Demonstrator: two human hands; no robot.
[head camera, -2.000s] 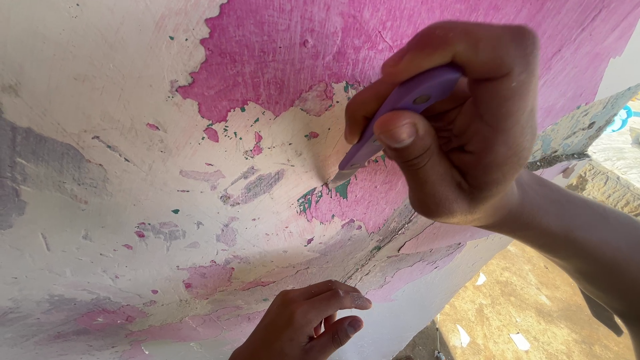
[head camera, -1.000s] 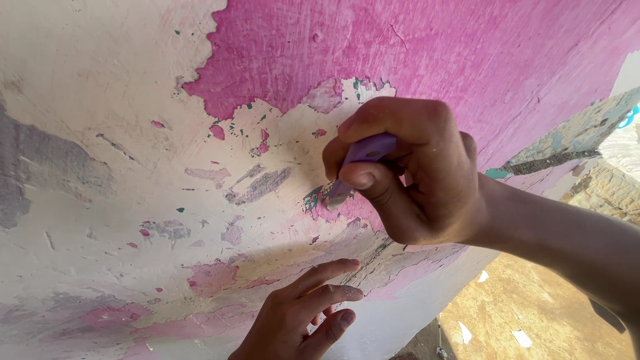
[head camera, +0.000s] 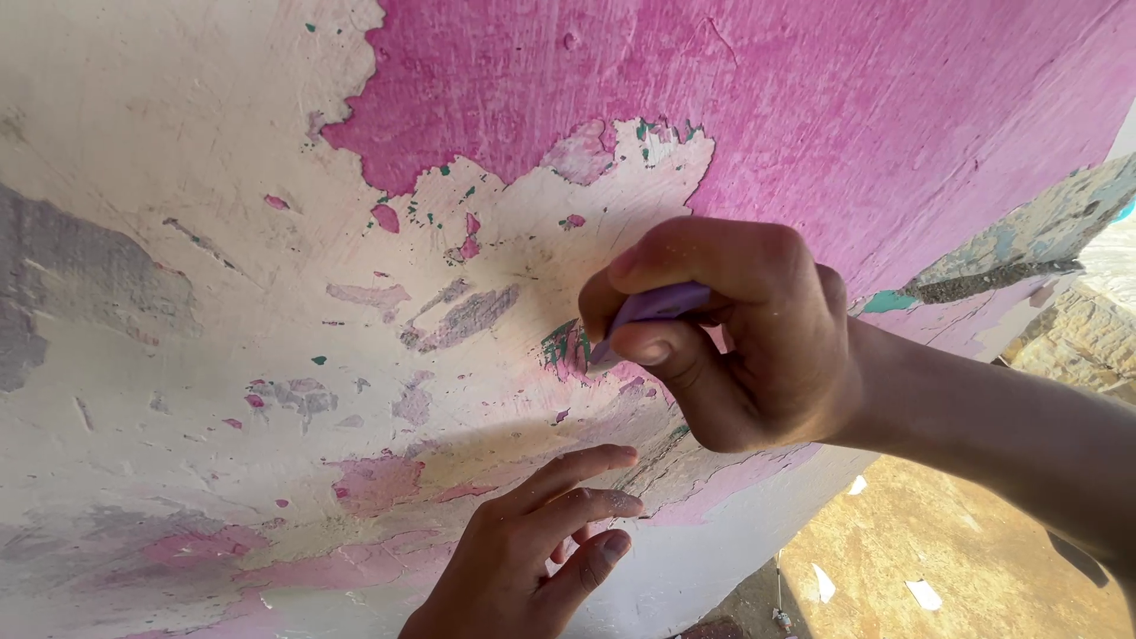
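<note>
My right hand (head camera: 737, 337) is closed around the purple handle of a scraper (head camera: 652, 306). The short blade, mostly hidden by my fingers, meets the wall at the left edge of a pink paint patch, beside green flecks (head camera: 564, 346). Below and left of it, my left hand (head camera: 550, 532) holds nothing, its fingers apart and slightly bent near the wall. Whether those fingertips touch the wall cannot be told. Around both hands the painted wall (head camera: 497, 382) shows cream, grey and pink layers, with a large pink area of paint (head camera: 532, 80) above.
The wall's lower edge slopes up to the right. Beyond it lies sunlit tan ground (head camera: 958, 568) with several white flakes (head camera: 923, 595). Rough stone (head camera: 1078, 342) and a broken, dark strip of plaster (head camera: 994, 282) are at the right.
My right hand has moved down and left between the first frame and the second, then stays about there with the scraper. The fingers of my left hand have spread slightly.
</note>
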